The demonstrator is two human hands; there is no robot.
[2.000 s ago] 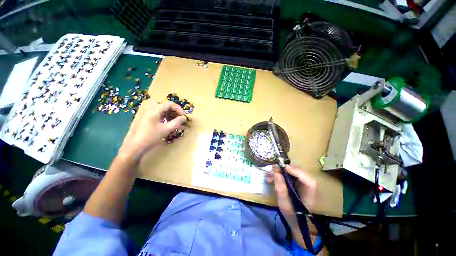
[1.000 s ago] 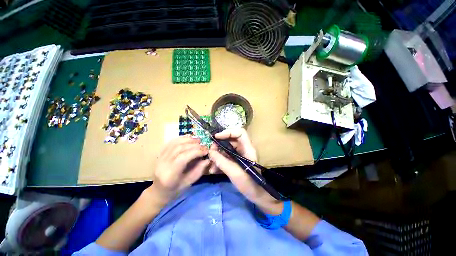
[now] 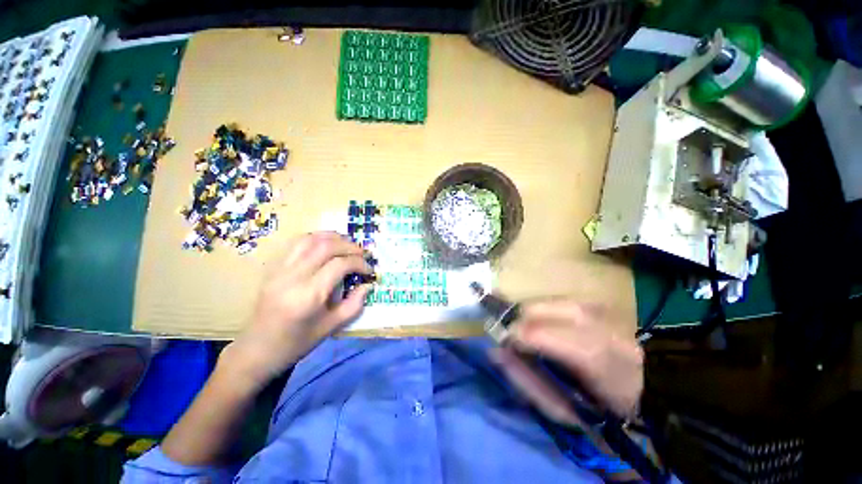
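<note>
A green circuit board panel (image 3: 406,274) lies on a white sheet (image 3: 463,293), with dark parts along its left side. My left hand (image 3: 317,284) is at the panel's lower left, fingertips pinched on a small dark component (image 3: 354,281) at the board. My right hand (image 3: 577,354), blurred, holds the soldering iron (image 3: 498,314) right of the panel, its tip end near the white sheet's right part. The brown tip-cleaning bowl (image 3: 511,219), holding silver bits and a yellow-green pad, stands at the panel's upper right.
A loose component pile (image 3: 232,189) lies left on the cardboard (image 3: 302,180); more parts lie on the green mat. A bare green panel (image 3: 384,77) lies farther up. The solder feeder (image 3: 638,170) with its spool (image 3: 766,85) stands right, the fume fan (image 3: 558,33) behind, a white tray (image 3: 43,142) far left.
My hands were together over the panel a second ago; now they are apart. My right hand has moved right with the iron. My left hand is at the panel's left side. The view has shifted.
</note>
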